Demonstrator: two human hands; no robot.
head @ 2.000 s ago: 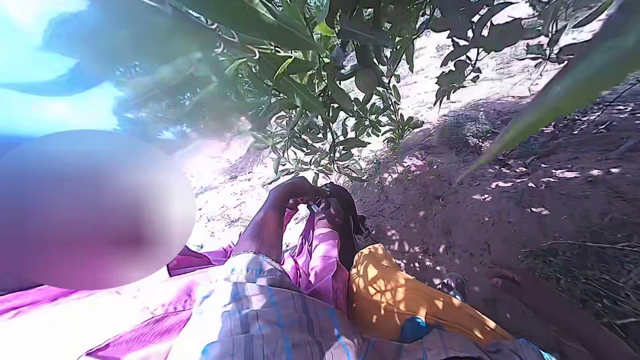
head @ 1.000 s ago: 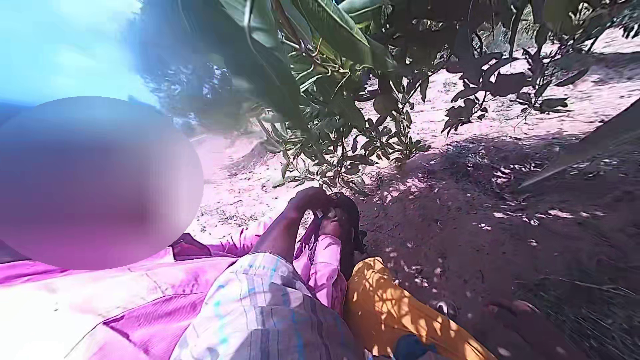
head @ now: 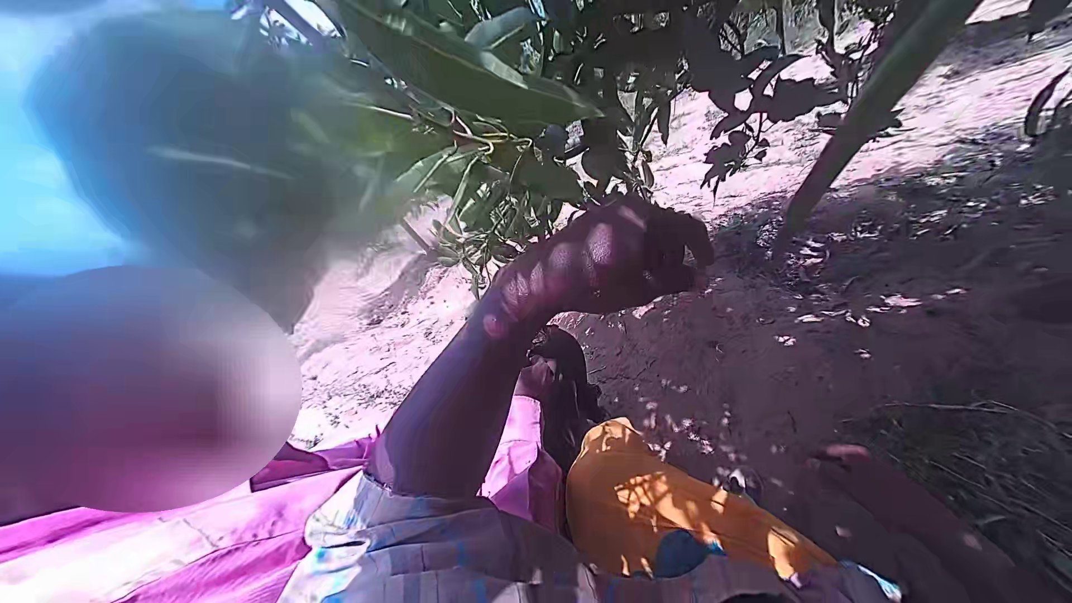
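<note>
My left hand (head: pixel 620 255) extends from a pale striped sleeve (head: pixel 435 536) under the leafy branches. Its fingers are curled; whether something small is between them cannot be told. Below it, another person's hand (head: pixel 534 377) at the end of a pink sleeve (head: pixel 523 452) is beside a dark object (head: pixel 569 377) that I cannot identify. In deep shade at the lower right lies a blurred brownish shape, apparently my right forearm and hand (head: pixel 846 469); its fingers are unclear. Orange cloth (head: pixel 670 494) with a dark blue patch (head: pixel 682 551) lies between my arms.
Leafy branches (head: pixel 469 75) with narrow green leaves hang in front and above. A blurred leaf or stem (head: pixel 863 117) crosses the upper right. A person in pink clothing (head: pixel 209 536) is close at the left. Shaded soil (head: pixel 712 360) and dry grass (head: pixel 988 469) spread at the right.
My left hand has moved away from the dark object and the other person's hand, up and to the right. Earlier it was beside them.
</note>
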